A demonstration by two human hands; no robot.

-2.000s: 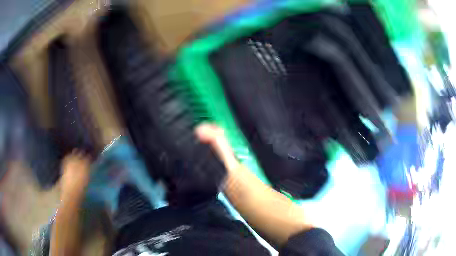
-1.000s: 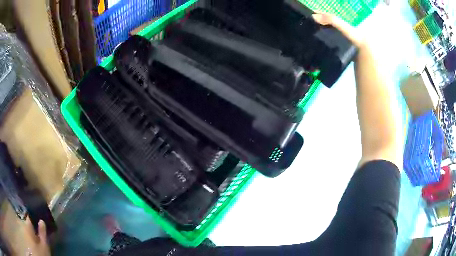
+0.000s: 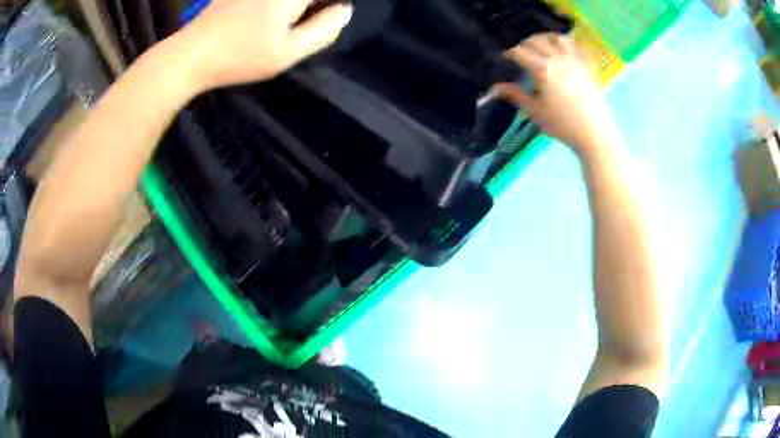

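A green crate (image 3: pixel 218 287) stands in front of me, filled with long black plastic housings (image 3: pixel 363 128) that lie slanting and overlap. One rounded end with small holes sticks out past the crate's right edge. My left hand (image 3: pixel 286 43) is over the far left part of the housings, thumb and fingers spread around dark parts near the top edge. My right hand (image 3: pixel 543 85) is at the right end of a black housing, fingers bent over it. Both hands appear to grip the same dark part, but blur and dark surfaces hide the exact contact.
Shiny film (image 3: pixel 38 64) and brown cardboard stand at the left. Another green crate (image 3: pixel 637 26) with a yellow crate (image 3: pixel 594 51) is at the top right. A blue crate (image 3: pixel 757 278) stands at the far right on the light blue floor (image 3: pixel 479 342).
My left hand has come from the lower left up over the crate onto the housings. My right hand has moved slightly down and left. The crate sits a little lower at the right in view.
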